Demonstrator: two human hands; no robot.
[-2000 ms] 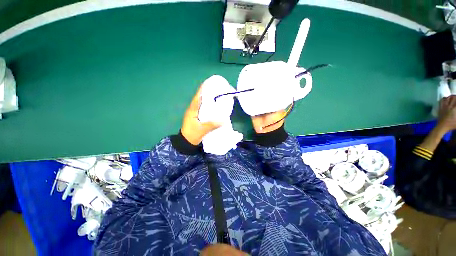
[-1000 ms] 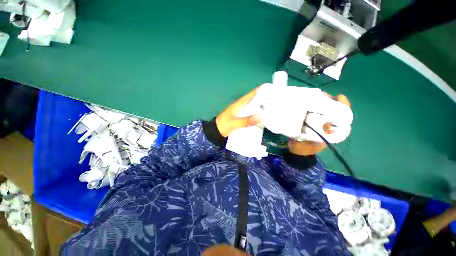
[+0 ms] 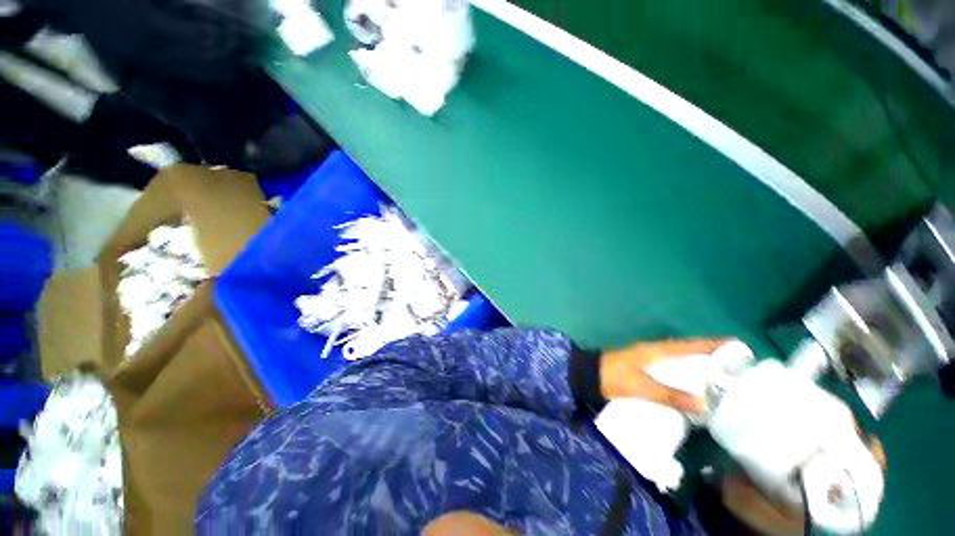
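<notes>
A white camera housing (image 3: 770,419) with a rounded body and a ring-like end is held low at the right of the view. A second white part with a squarish foot (image 3: 644,440) is in my left hand (image 3: 654,375), its upper end against the housing. My right hand (image 3: 759,503) is under the housing, mostly hidden by it and blurred; fingertips show at its right edge. A thin dark lead lies by the ring-like end.
The grey-white screw feeder (image 3: 864,340) stands on the green belt (image 3: 586,209) at the right. White units (image 3: 414,52) stand at the belt's far left. A blue bin (image 3: 283,283) of white parts and brown cartons (image 3: 189,419) are at the left.
The view has swung to the left, so the hands and feeder appear further right. The cartons have come more fully into view. Both hands still hold the white parts; the screwdriver is out of view.
</notes>
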